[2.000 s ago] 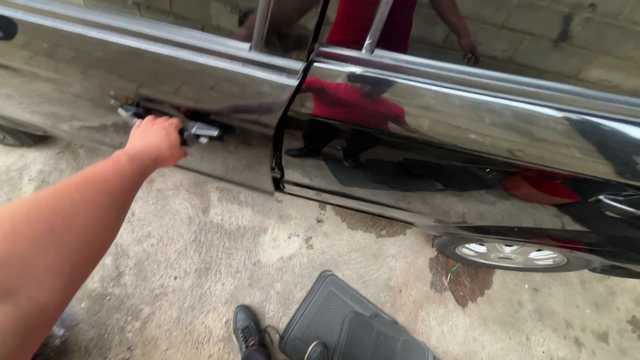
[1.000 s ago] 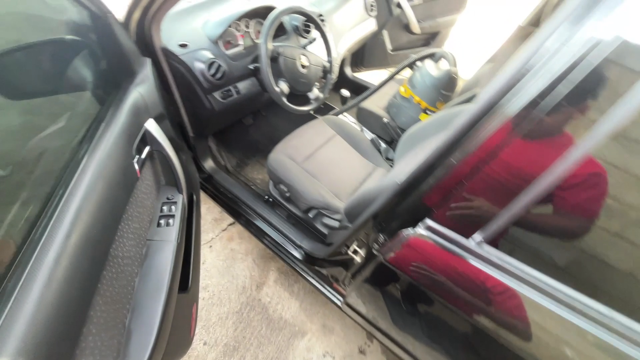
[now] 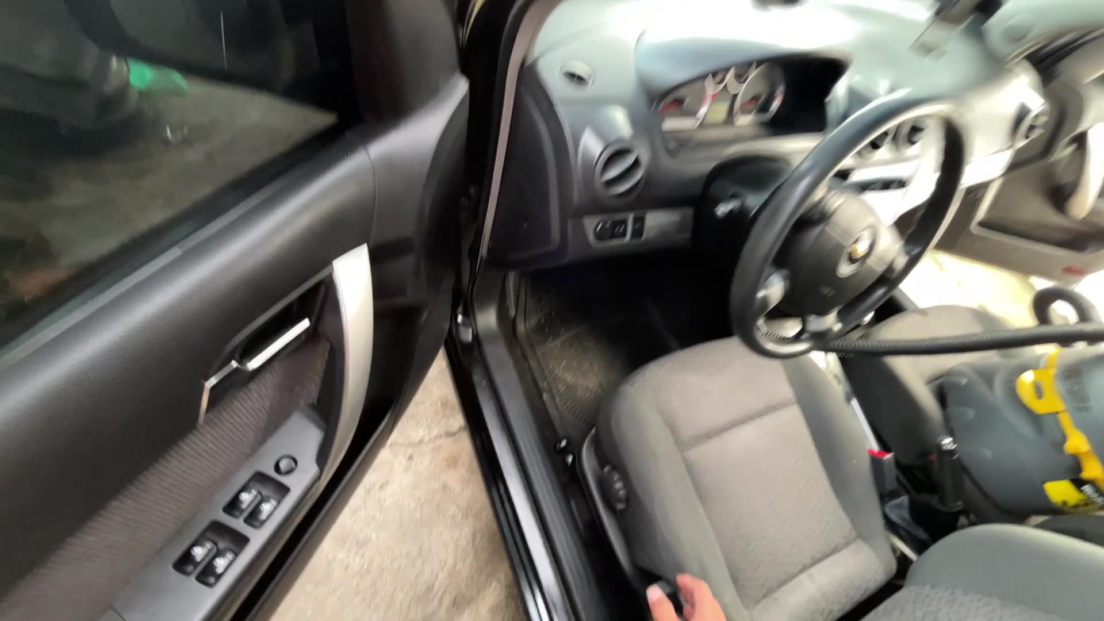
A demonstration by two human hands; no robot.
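At the bottom edge, only the fingertips of my right hand (image 3: 687,599) show, beside the lower outer side of the driver's seat (image 3: 742,431). A small dark part lies by the fingers; whether they grip it cannot be told. My left hand is out of view. Left of the seat stands the open car door (image 3: 259,224), with its inner handle (image 3: 274,345) and window switches (image 3: 231,517). Beyond the seat are the steering wheel (image 3: 841,250) and the dashboard (image 3: 617,129).
A grey and yellow vacuum cleaner (image 3: 1000,431) rests on the passenger side, its black hose (image 3: 966,341) reaching towards the steering wheel. The parking brake lever (image 3: 949,474) stands between the seats. The door sill (image 3: 509,466) runs along the opening, above the concrete floor (image 3: 423,509).
The hand that was on the outer door handle has left it, and the closed driver's door now stands open. The view has moved in closer to the cabin.
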